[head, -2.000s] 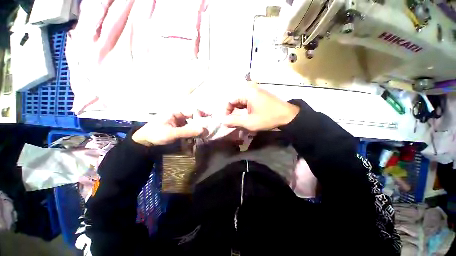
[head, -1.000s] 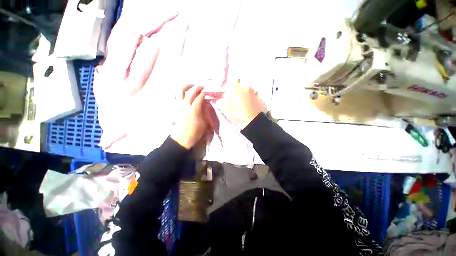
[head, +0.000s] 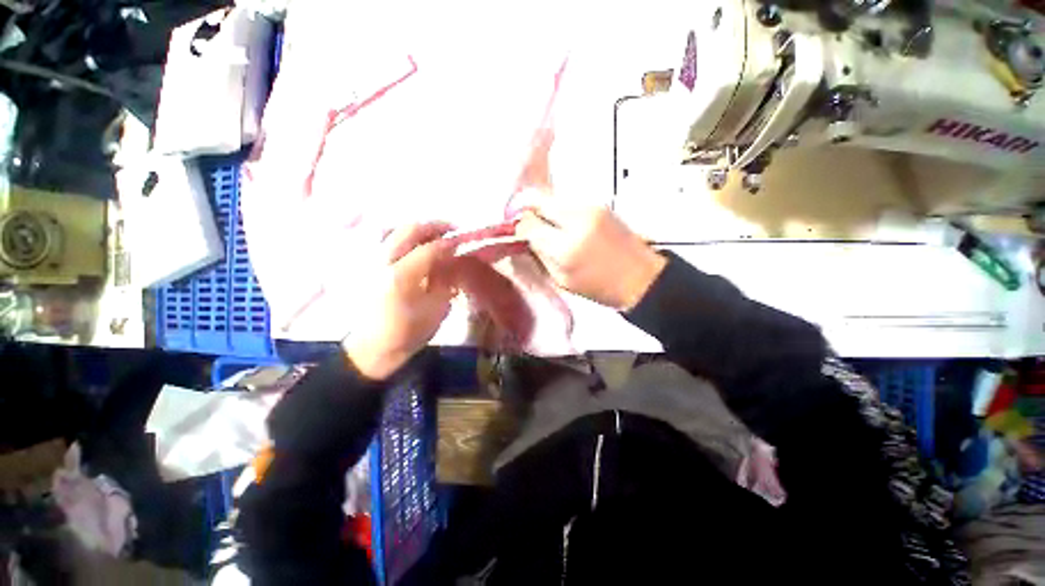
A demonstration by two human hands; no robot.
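The pale pink garment fabric (head: pixel 378 149) is spread on the white table left of the machine, partly washed out by glare. My left hand (head: pixel 407 292) grips a folded pink edge of it near the table's front. My right hand (head: pixel 584 252) pinches the same edge just to the right. A strip of the edge stretches between the two hands, and a darker pink fold hangs below them. Whether a separate small piece is held there cannot be told. The cream-white HIKARI sewing machine (head: pixel 917 126) stands to the right, with neither hand at its needle.
Green-handled snips (head: pixel 988 259) lie at the table's right end beside dark scissors. A blue crate (head: pixel 212 309) and white boxes (head: pixel 212 86) stand at the left. Below the table are another blue crate (head: pixel 407 481), white sheet-like material (head: pixel 206 429) and coloured scraps (head: pixel 1014 412) at the right.
Both hands moved from close to my body forward onto the spread garment and took hold of its edge. In the last second the hands have drawn slightly lower and the view has shifted.
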